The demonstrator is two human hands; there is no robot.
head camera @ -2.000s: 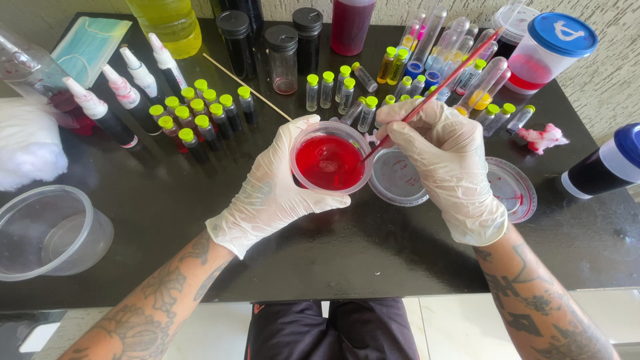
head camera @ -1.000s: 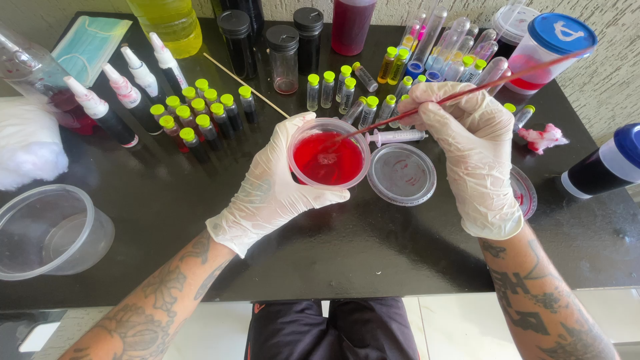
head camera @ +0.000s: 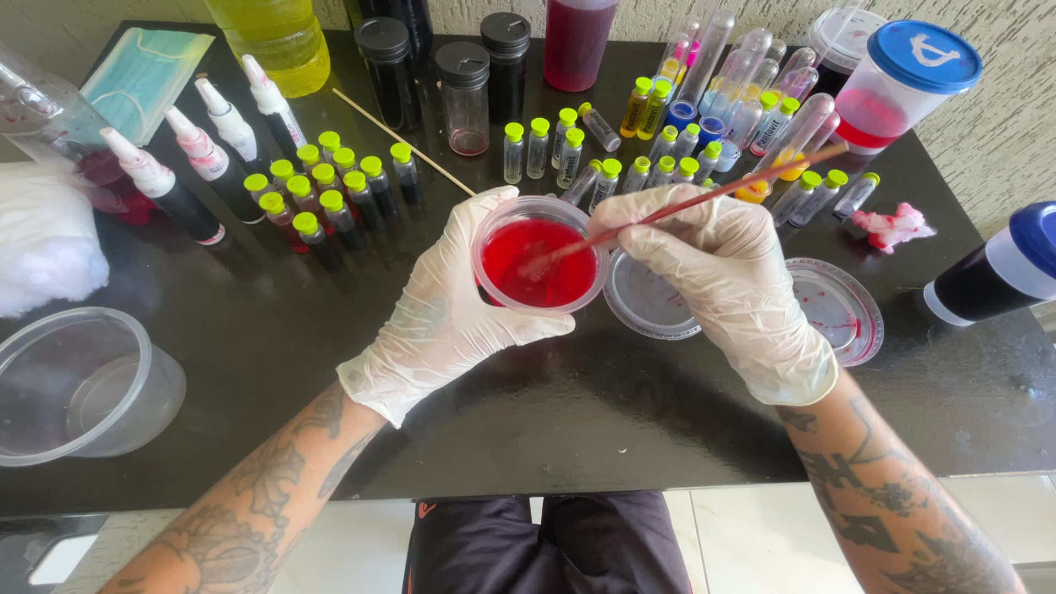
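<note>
My left hand, in a pale disposable glove, is wrapped around a clear plastic cup of red liquid, with its mouth facing the camera. Gloved too, my right hand pinches a thin red-stained wooden stick. The stick slants down to the left over the cup, and its blurred lower end is in the red liquid. Partly under my right hand lies a clear plastic lid. A second lid, spotted with red, lies right of my wrist.
Green-capped vials stand behind my left hand, near nozzle bottles. More small vials, test tubes and a blue-lidded container stand at the back. An empty plastic tub is at left. A dark-filled container is at right.
My right hand moved right between the two earlier frames, then back left towards the cup. The stick's angle has shifted with it. My left hand has kept the cup in about the same place.
</note>
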